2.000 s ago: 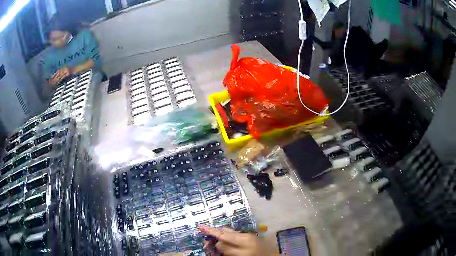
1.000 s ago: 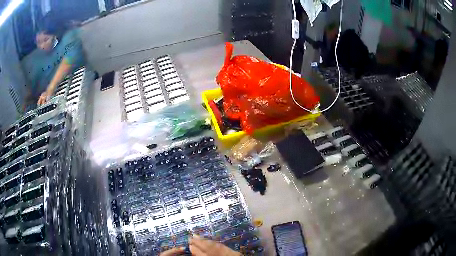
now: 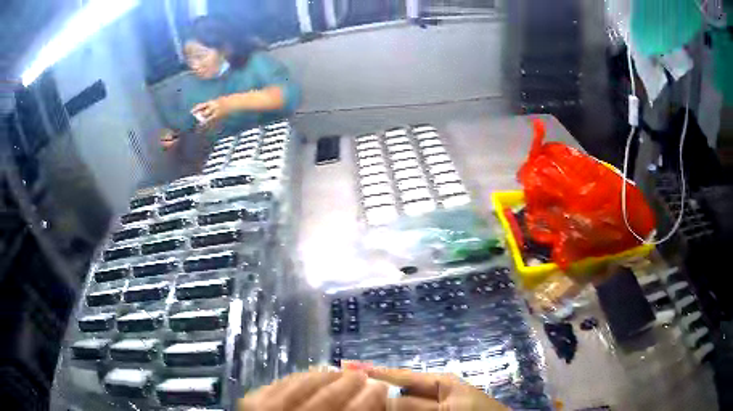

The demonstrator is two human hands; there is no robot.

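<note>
My left hand (image 3: 309, 391) and my right hand (image 3: 434, 387) are close together at the bottom edge, partly cut off. A small white piece (image 3: 394, 391) shows between the fingers; the rest of what is held is hidden. Just beyond them lies the flat tray of small dark parts (image 3: 418, 325) in close rows. At the left stands a high stack of clear trays, the top blister tray (image 3: 233, 277) holding columns of black-and-white units (image 3: 193, 353). The tray's bottom row shows bare space at its left.
A tray of white-faced units (image 3: 406, 172) and a dark phone (image 3: 328, 149) lie on the far table. A green-tinted film (image 3: 458, 237) lies behind the parts tray. At right are a yellow bin (image 3: 526, 271) with a red bag (image 3: 587, 201), loose black parts (image 3: 561, 340) and a black box (image 3: 625, 309). A person (image 3: 233, 92) handles something at far left.
The view has swung left, so the table shifts right and the near phone is out of view. My hands now show larger, with the white piece between them. The far person's hands are raised.
</note>
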